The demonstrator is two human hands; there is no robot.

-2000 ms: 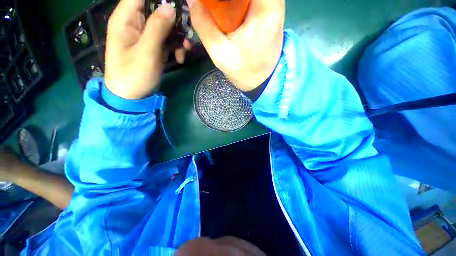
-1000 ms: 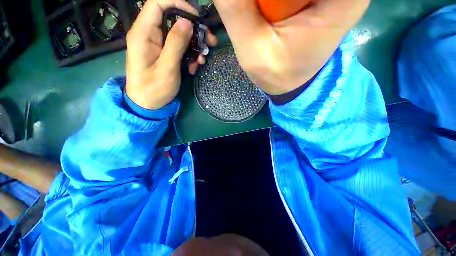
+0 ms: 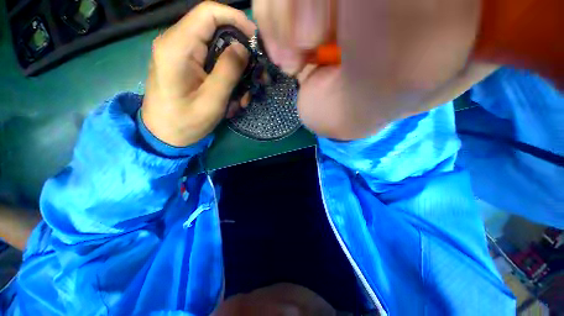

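My left hand [image 3: 188, 80] pinches a small black device housing [image 3: 221, 42], with shiny inner parts, between thumb and fingers. My right hand [image 3: 383, 68] is large and blurred near the camera, its fingertips close beside the housing. It holds the orange screwdriver [image 3: 525, 40], whose body is cut off at the upper right; a small orange part also shows at the fingers. The bit and any screw cannot be made out. The round grey screw dish [image 3: 272, 114] lies below both hands, partly covered by them.
A black parts tray [image 3: 59, 46] with housings in its pockets lies at the upper left on the green bench [image 3: 68, 105]. The bench edge runs below the dish. Another person's blue sleeve [image 3: 525, 166] is at the right, and a blurred arm [image 3: 15, 227] is at the lower left.
My right hand and the screwdriver have come closer to the camera and further right. My left hand still holds the housing, now beside the right fingertips. The tray and dish have shifted left in view.
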